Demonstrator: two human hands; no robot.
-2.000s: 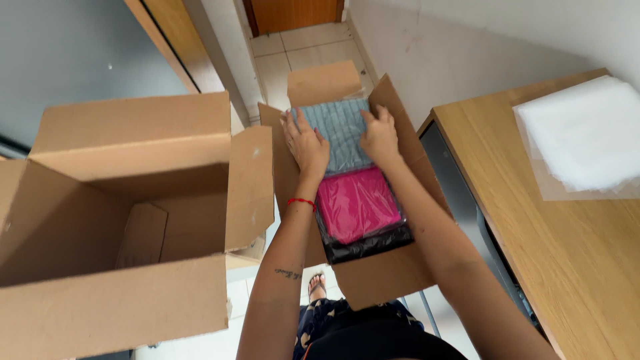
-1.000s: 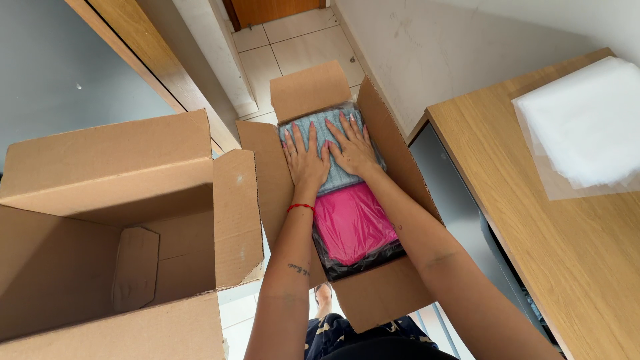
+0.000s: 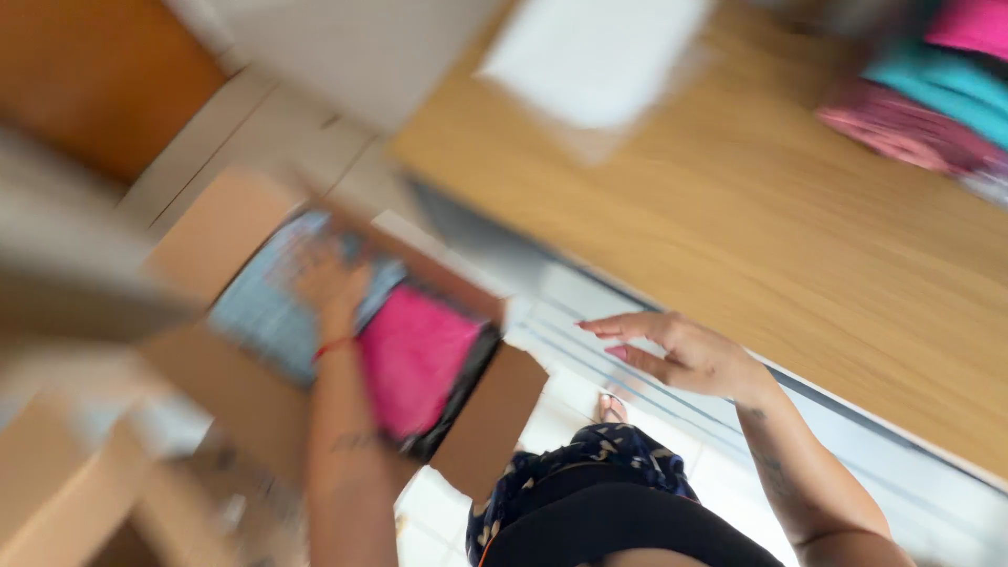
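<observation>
A cardboard box with its flaps spread holds a light blue folded pack in clear plastic and a bright pink folded pack. Something black in plastic shows at the pink pack's near side. My left hand rests on the blue pack with its fingers spread; it is blurred. Between the box and the wooden table, my right hand hangs in the air with thumb and fingers apart and nothing in it.
The wooden table fills the right side. On it lie a stack of white sheets and a pile of folded fabrics, pink, teal and maroon. Another open cardboard box is blurred at lower left. An orange-brown door stands at upper left.
My right hand has left the blue pack and moved right, toward the table. My left hand remains on the pack. The view has swung strongly to the right, bringing the fabric pile into sight.
</observation>
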